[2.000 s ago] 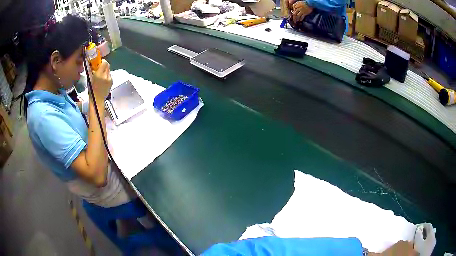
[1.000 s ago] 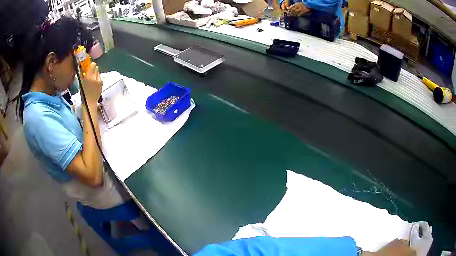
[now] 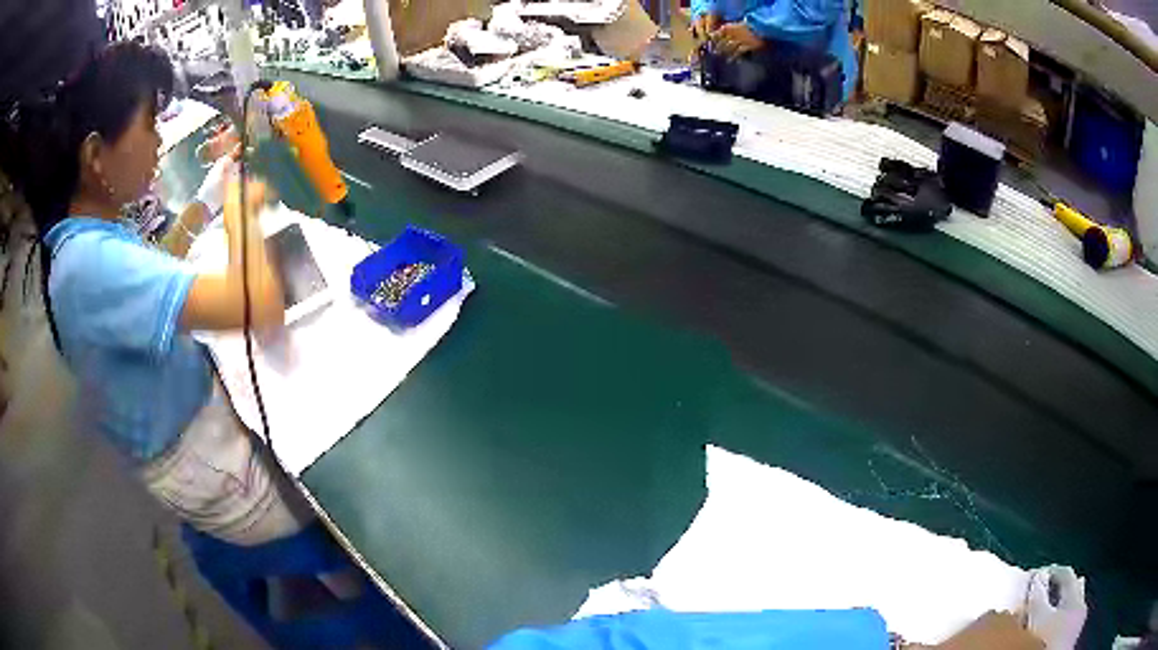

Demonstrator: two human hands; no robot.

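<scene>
A blue sleeve runs along the bottom edge, and my left hand shows at its right end, bare and cut off by the frame. Its fingers and anything in them are hidden. A white rounded shape touches it at the lower right; it looks like a gloved hand, perhaps my right, but its grip does not show. A white cloth with ragged edges lies on the green bench surface, left of and behind the hands.
A neighbour sits at left beside a light metal housing, a blue screw bin and a hanging orange screwdriver. A housing with an arm lies on the black conveyor. Pale threads lie near the cloth.
The neighbour's hand has left the orange screwdriver, which now hangs tilted. The housing on the conveyor, like the whole scene, sits further left in view. My left arm has barely moved.
</scene>
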